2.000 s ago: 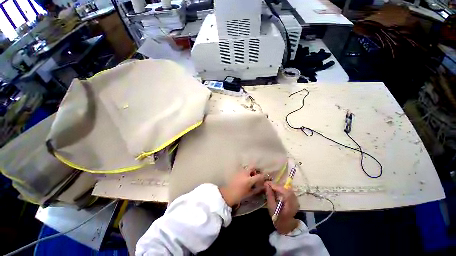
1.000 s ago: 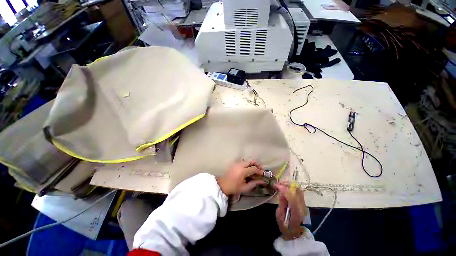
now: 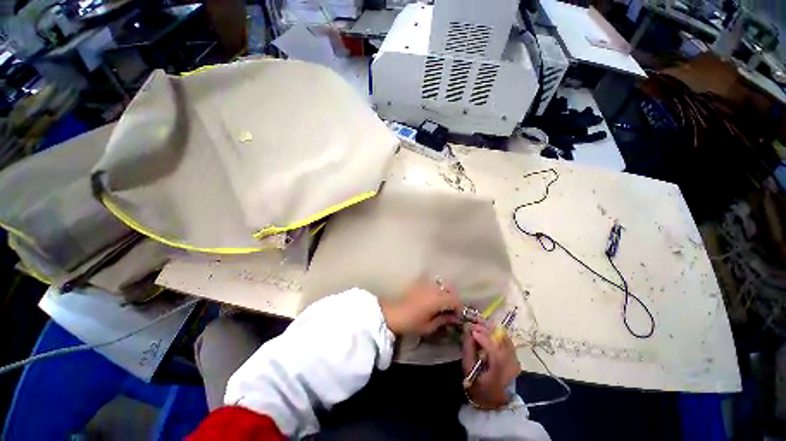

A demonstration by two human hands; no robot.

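Observation:
A beige bag panel [image 3: 414, 232] lies over the table's front edge, with a short strip of yellow edging [image 3: 492, 307] at its right corner. My left hand [image 3: 422, 310] grips the panel's edge near that corner, beside a small metallic-looking piece. My right hand [image 3: 489, 363] holds a slim pen-like tool [image 3: 473, 372] with a yellow part, close against my left fingertips. A thin pale cord runs by my right hand. The exact contact point between the fingers is too small to tell.
A large beige piece with yellow edging [image 3: 258, 155] lies at left on folded pieces [image 3: 52, 198]. A dark corded tool [image 3: 614, 239] lies on the worktable [image 3: 689, 301]. A white machine [image 3: 457, 77] and small power unit [image 3: 418, 135] stand behind. A pale cable [image 3: 95, 344] crosses at lower left.
The view has turned, so the table looks tilted. My right fingers have closed in around the tool, nearer my left fingertips than a second ago. My left hand keeps its grip on the panel edge.

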